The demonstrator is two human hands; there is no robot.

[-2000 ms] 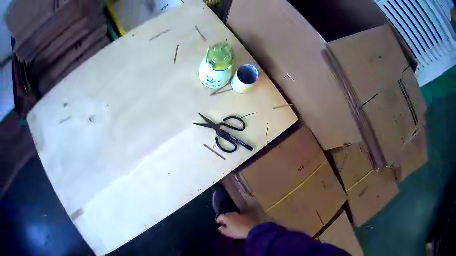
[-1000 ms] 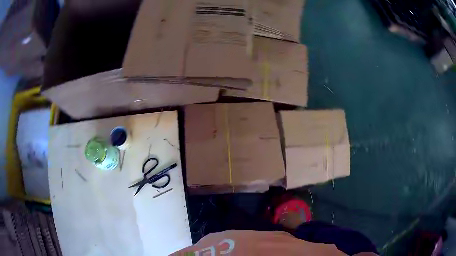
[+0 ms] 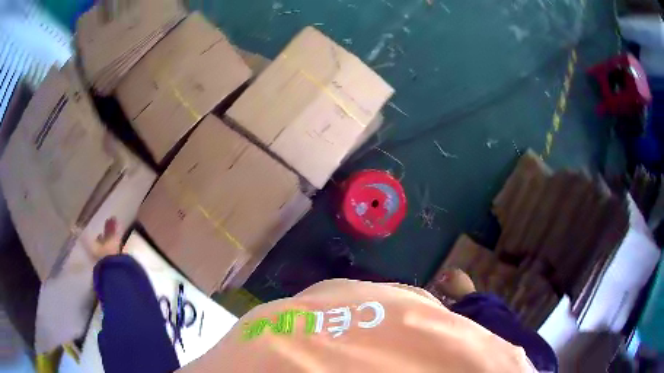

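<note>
My left hand (image 3: 108,239) is at the left, over the flaps of a large brown carton (image 3: 44,182) beside the table corner. Its fingers look apart; contact with the board is unclear. My right hand (image 3: 454,283) is small and blurred at the lower right, near a brown cardboard pile; its fingers are not clear. Strapped carton bundles (image 3: 218,197) with thin yellow bands lie in front of me. Black-handled scissors (image 3: 180,313) lie on the pale table (image 3: 149,255), partly hidden by my sleeve.
A round red stool (image 3: 373,204) stands on the green floor right of the bundles. Stacks of brown board (image 3: 560,226) stand at the right. A red plastic object (image 3: 620,84) is at the upper right. Thin strands lie on the floor.
My view has swung right, away from the table. The red stool now shows fully, and the board stacks at the right have come into view. Both hands now show.
</note>
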